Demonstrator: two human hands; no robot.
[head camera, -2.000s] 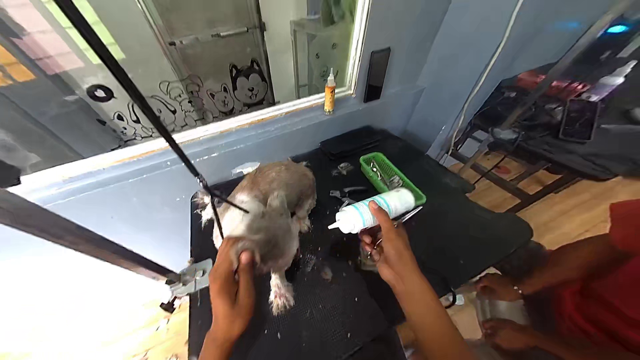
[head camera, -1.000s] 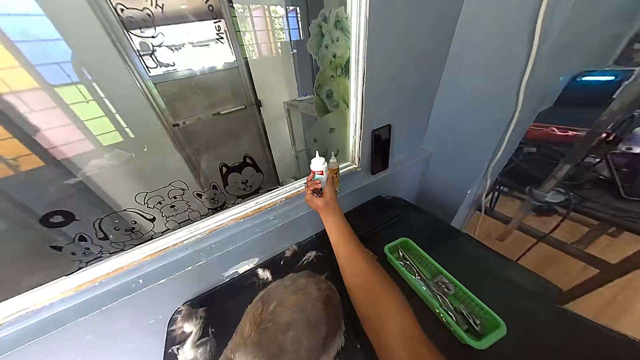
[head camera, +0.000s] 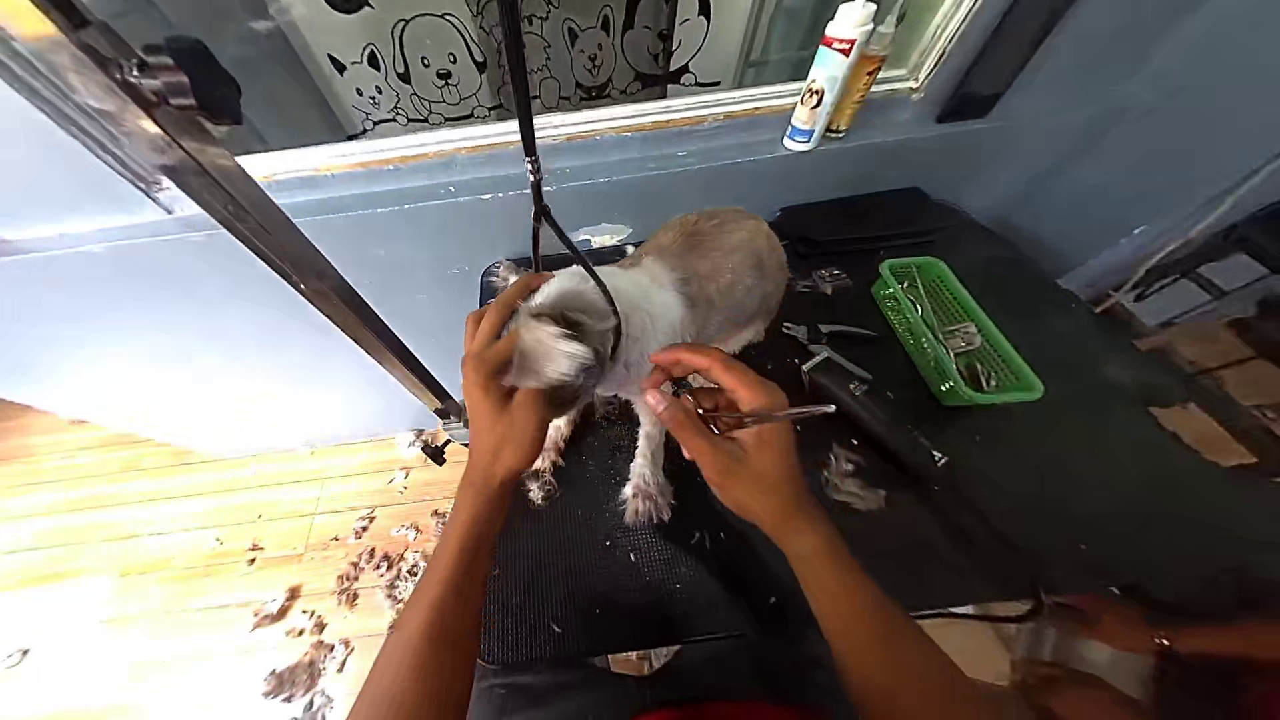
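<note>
A small trimmed dog (head camera: 715, 275) stands on the black grooming table (head camera: 570, 600), a grooming loop (head camera: 600, 280) around its neck. My left hand (head camera: 505, 390) cups the side of its head. Near the dog's chest, my right hand (head camera: 730, 430) holds a slim metal tool with finger rings, probably a hemostat or scissors (head camera: 775, 415); its jaws are partly hidden by my fingers. To the right lie a black hair clipper (head camera: 870, 415) and nail clippers (head camera: 825, 332). A white bottle (head camera: 828, 80) stands on the window ledge beside an amber bottle (head camera: 862, 85).
A green plastic basket (head camera: 955, 335) with metal tools sits on the table's right part. A metal grooming arm (head camera: 270, 230) slants down at the left. Hair clumps (head camera: 300, 670) lie on the wooden floor. Another person's hand (head camera: 1100, 630) is at the lower right.
The white bottle, in my right hand before, now stands on the ledge, let go. My right hand has come back to the dog with a metal tool in it.
</note>
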